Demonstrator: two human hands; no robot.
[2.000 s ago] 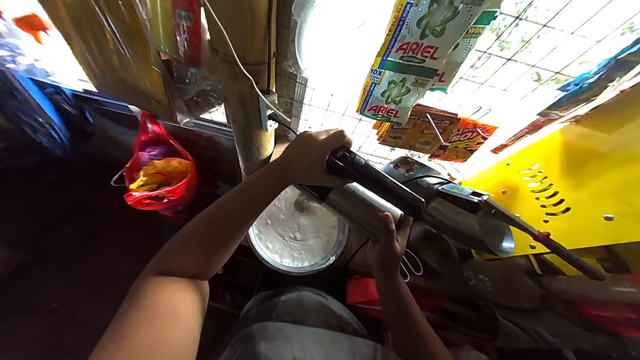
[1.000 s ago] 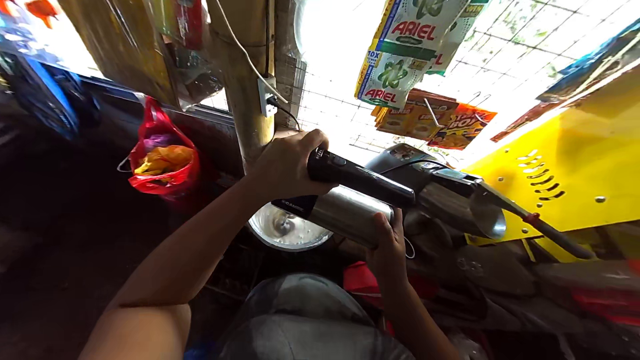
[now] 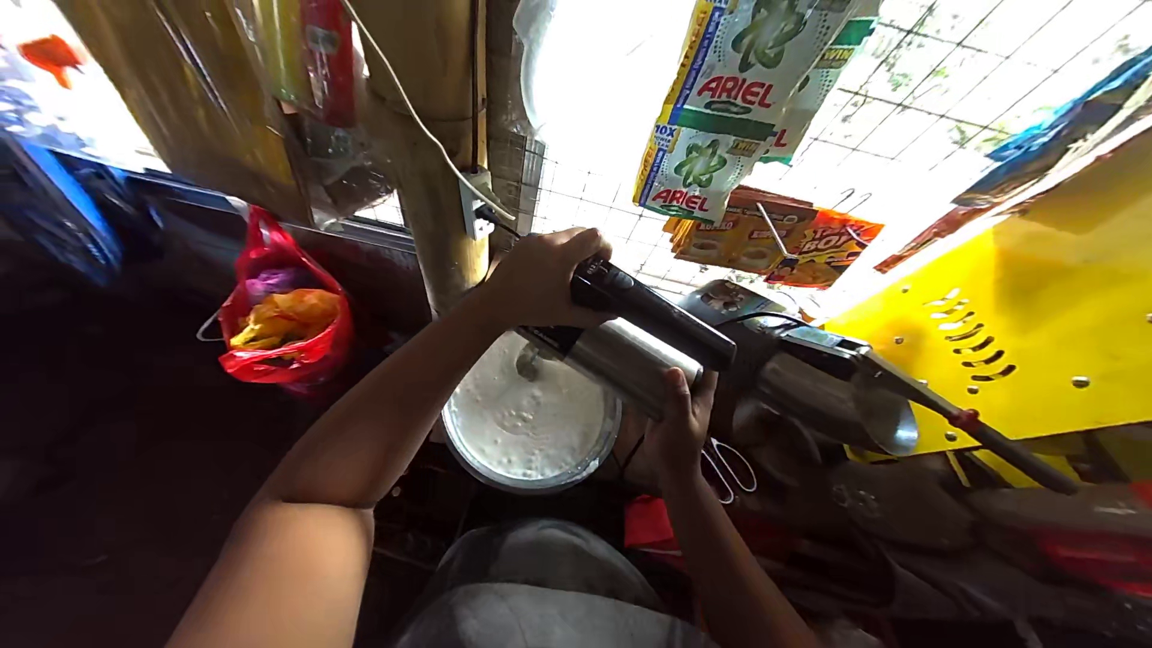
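Observation:
My left hand (image 3: 549, 274) grips the black handle of a corded electric mixer or blender (image 3: 643, 337), which is held slanting. Its lower part is a silver metal body, and my right hand (image 3: 682, 423) is wrapped around the right end of that body. Below lies a round tub (image 3: 531, 488) filled with thick whitish batter (image 3: 526, 418). A small part of the tool dips into the batter near the tub's upper edge; most of its working end is hidden by my left forearm and the tool.
White-handled scissors (image 3: 731, 468) lie right of the tub. A bamboo post (image 3: 450, 252) carries a power socket (image 3: 477, 207). A red plastic bag (image 3: 288, 315) hangs at left. Sachets (image 3: 711, 117) hang before a wire grille. A metal scoop-like vessel (image 3: 837, 405) and yellow panel (image 3: 1017, 306) stand right.
Both hands keep hold of the tool throughout. More of the tub's surface shows than one second ago, and the view has shifted somewhat.

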